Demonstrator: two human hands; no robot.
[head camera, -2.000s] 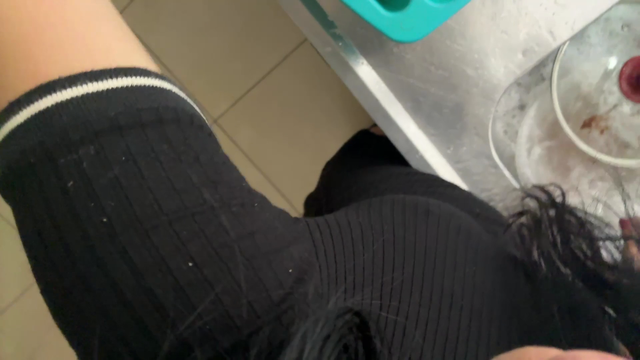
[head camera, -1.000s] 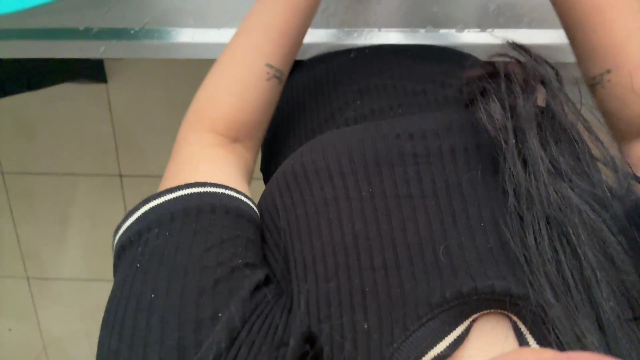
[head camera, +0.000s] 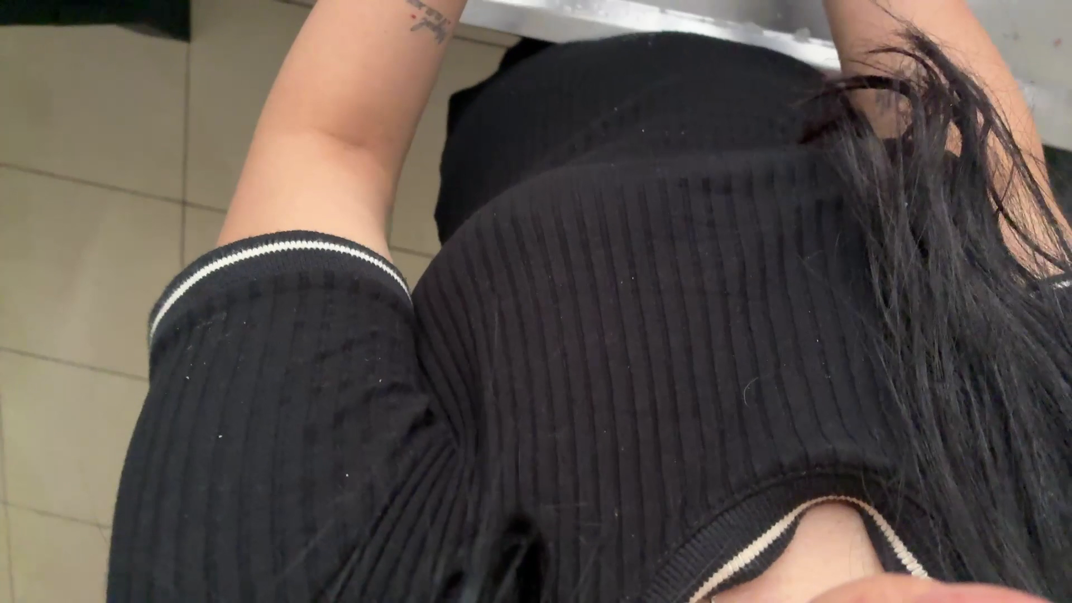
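Neither my left hand nor my right hand shows; both lie beyond the top edge of the head view, so what they hold or touch is hidden. One forearm (head camera: 352, 92) reaches up at the upper left, out of a black ribbed sleeve (head camera: 285, 377) with a white stripe. The other forearm (head camera: 930, 50) extends over the metal edge at the upper right, partly behind long dark hair (head camera: 946, 276). My black ribbed top (head camera: 653, 293) fills the middle of the view.
The edge of a stainless steel counter (head camera: 620, 21) runs across the top, close against my body. Pale floor tiles (head camera: 92, 268) show on the left, with a dark object (head camera: 100, 12) at the top left corner.
The view has swung strongly since the oldest frame; the turquoise tray and the clear round lid seen there are out of view. Since the middle frame, less of the counter shows.
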